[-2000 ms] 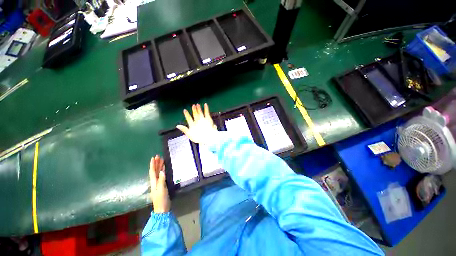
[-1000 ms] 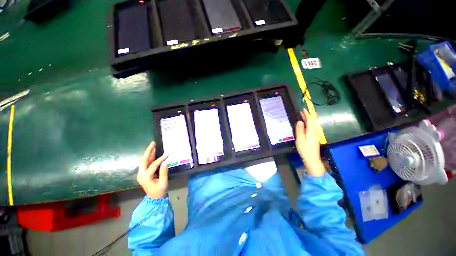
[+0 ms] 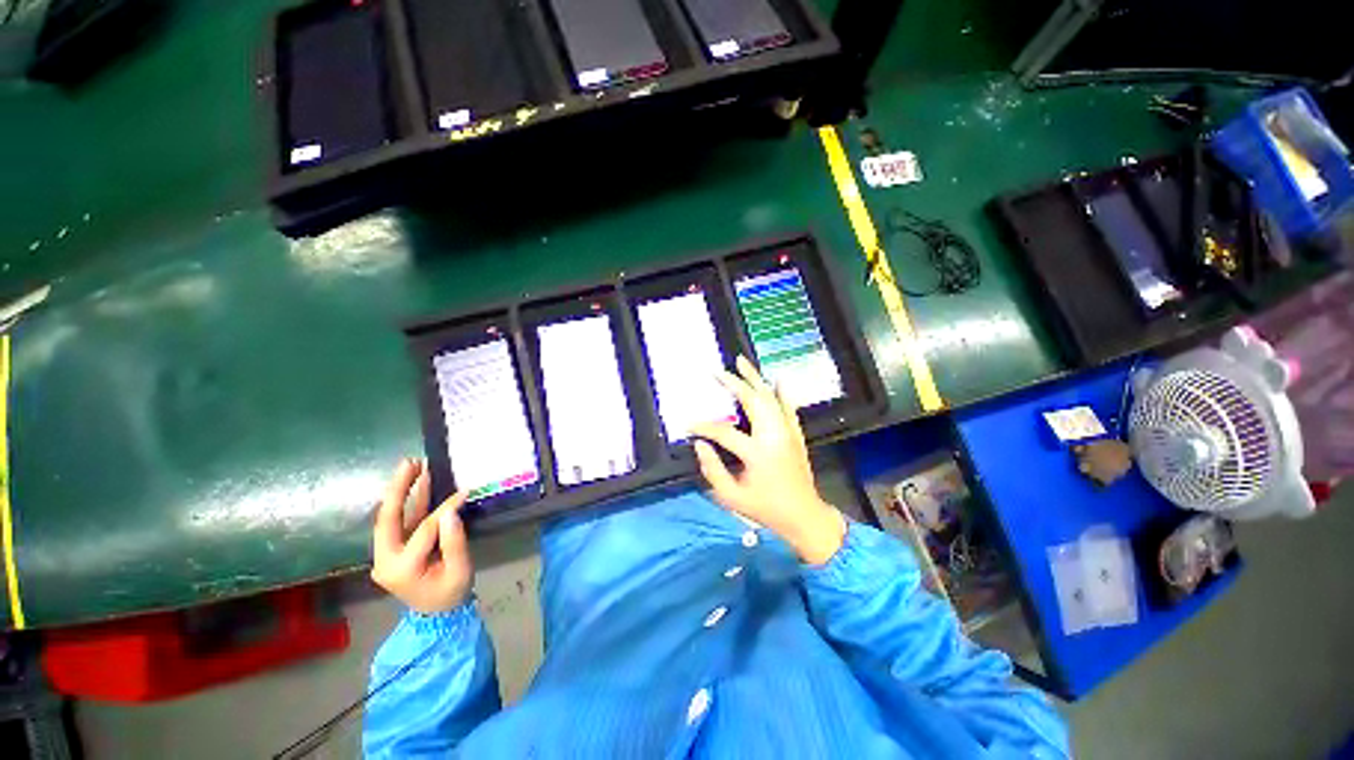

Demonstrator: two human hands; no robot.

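Observation:
A black phone tray lies at the bench's front edge with a lit phone in each of its slots. The leftmost phone, the second phone and the third phone show mostly white screens. The rightmost phone shows green and blue rows above white. My left hand is at the tray's front left corner, fingers apart, fingertips near the leftmost phone's lower edge. My right hand is over the lower part of the third and fourth slots, fingers apart, holding nothing.
A second phone tray with dark phones stands behind. Another tray lies at right, beside a blue bin. A black cable and barcode label lie by the yellow tape. A white fan stands at right.
My right hand has moved left from the tray's right end to over the third and fourth phones. The rightmost screen has changed to green and blue rows. My left hand stays by the left corner.

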